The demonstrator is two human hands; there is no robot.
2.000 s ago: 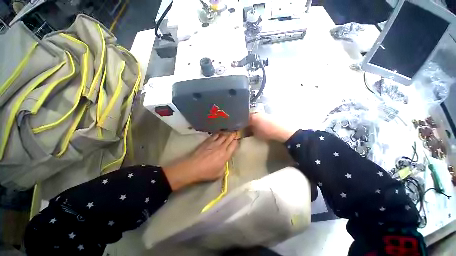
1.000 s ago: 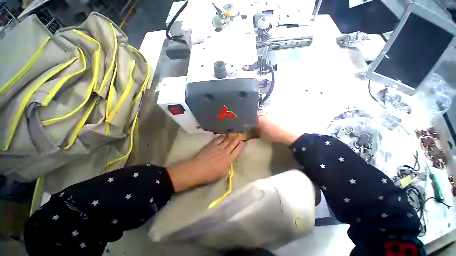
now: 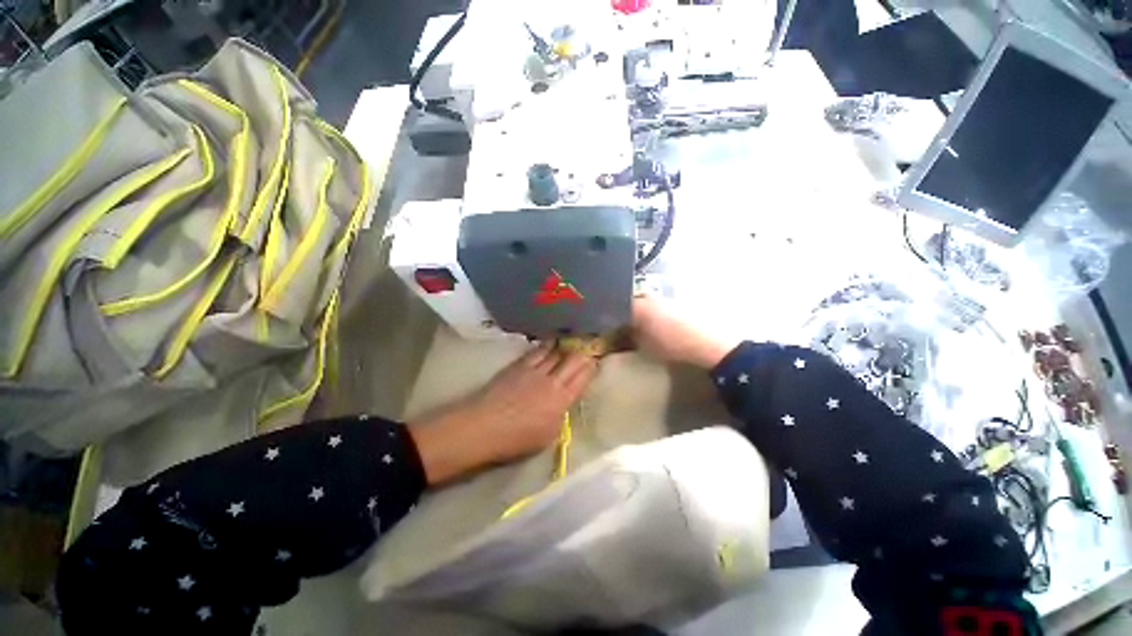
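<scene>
The beige bag body [image 3: 621,528] with a yellow binding strip [image 3: 562,450] lies on the table in front of me, its far part under the sewing machine head [image 3: 546,267]. My left hand [image 3: 528,404] lies flat on the bag, fingertips at the yellowish clamp [image 3: 581,345] under the head. My right hand [image 3: 670,333] is at the right of the clamp, its fingertips partly hidden by the head; it seems to hold the bag's edge there, but what is between the fingers cannot be made out.
A pile of beige bag bodies with yellow bindings [image 3: 186,236] stands at the left. A control screen [image 3: 1018,131] is at the upper right. Metal fittings in clear plastic [image 3: 869,336] lie right of the machine. Brownish parts [image 3: 1061,373], a green-handled tool [image 3: 1074,472] and black cord are at the right edge.
The camera view has shifted slightly. My left fingertips have drawn back a little from the clamp, which shows more. My right hand stays beside it.
</scene>
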